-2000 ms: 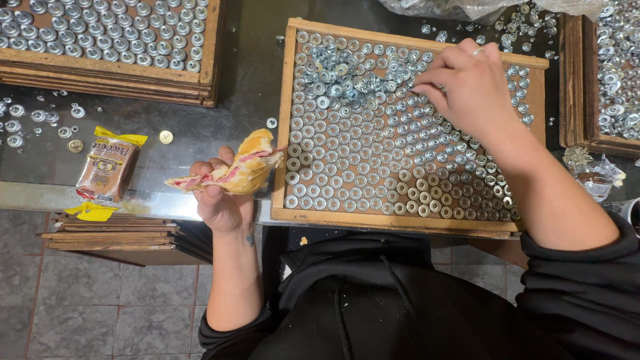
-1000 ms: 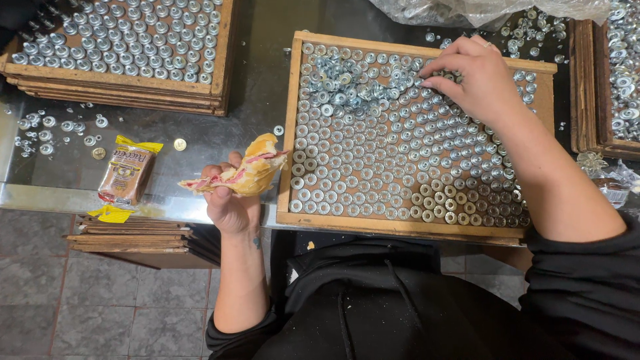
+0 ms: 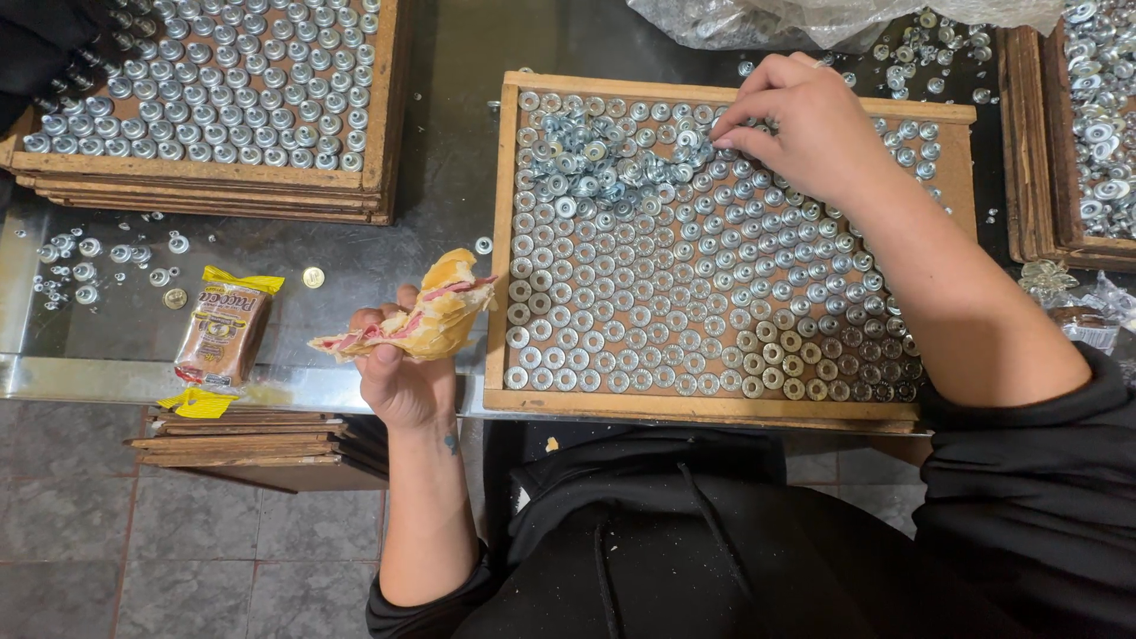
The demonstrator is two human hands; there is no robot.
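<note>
My left hand (image 3: 404,382) holds a bitten bread roll sandwich (image 3: 426,319) with pink filling, left of a wood-framed tray (image 3: 710,408). Rows of small round metal pieces (image 3: 621,333) cover much of this tray, some flat rings, others with raised centres. A loose heap of shiny metal pieces (image 3: 590,160) lies on them at the upper left. My right hand (image 3: 799,124) reaches over the tray's upper part, thumb and fingertips close together at the heap's right edge. Whether a piece is between those fingertips cannot be made out.
Another stack of filled trays (image 3: 382,115) stands at upper left, a dark sleeve (image 3: 44,44) over its corner. A wrapped snack (image 3: 226,333), coins (image 3: 312,278) and loose metal parts (image 3: 86,272) lie nearby. Clear plastic (image 3: 754,22) and a further tray stack (image 3: 1029,142) are beyond, right.
The view has shifted slightly. A dark sleeve has come farther in over the upper left tray. My left hand still holds the sandwich, and my right hand stays over the tray's upper part.
</note>
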